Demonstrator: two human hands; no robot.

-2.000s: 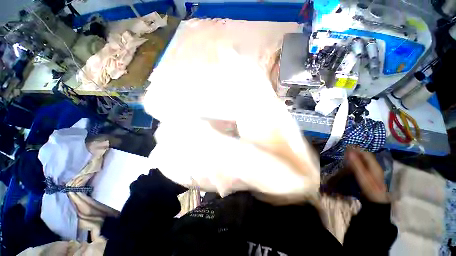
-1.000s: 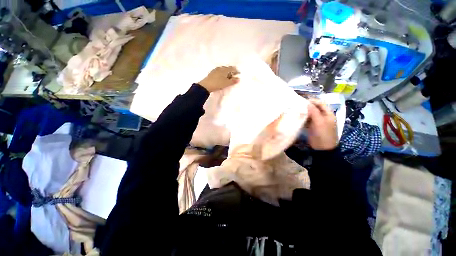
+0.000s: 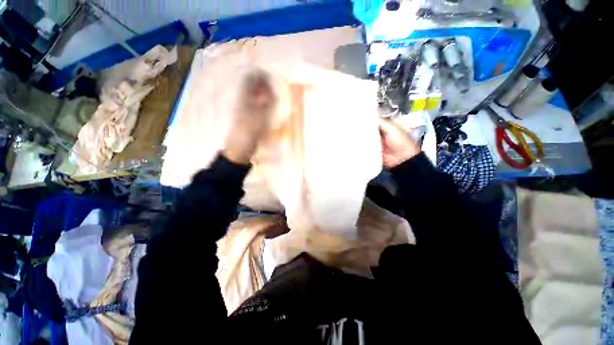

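Note:
A peach fabric panel (image 3: 340,145), near white under the lamp, lies across the table front and hangs towards the lap. My right hand (image 3: 398,143) grips its right edge just below the needle area (image 3: 397,87). My left hand (image 3: 250,111) is blurred over the left part of the cloth; whether it holds any cannot be told. Wide peach sheets (image 3: 202,101) lie spread under and left of the panel. More peach cloth (image 3: 242,259) is bunched in the lap.
The white and blue machine head (image 3: 471,60) stands at upper right. Red and yellow-handled scissors (image 3: 517,145) and checked scraps (image 3: 468,165) lie right of my right hand. Crumpled peach pieces (image 3: 118,111) lie at left. Stacked panels (image 3: 559,263) are at lower right, a tied white bundle (image 3: 81,253) at lower left.
The view has shifted. My left hand has moved left over the sheets. My right hand has moved up beside the machine, still on the panel's edge, and the panel hangs straighter.

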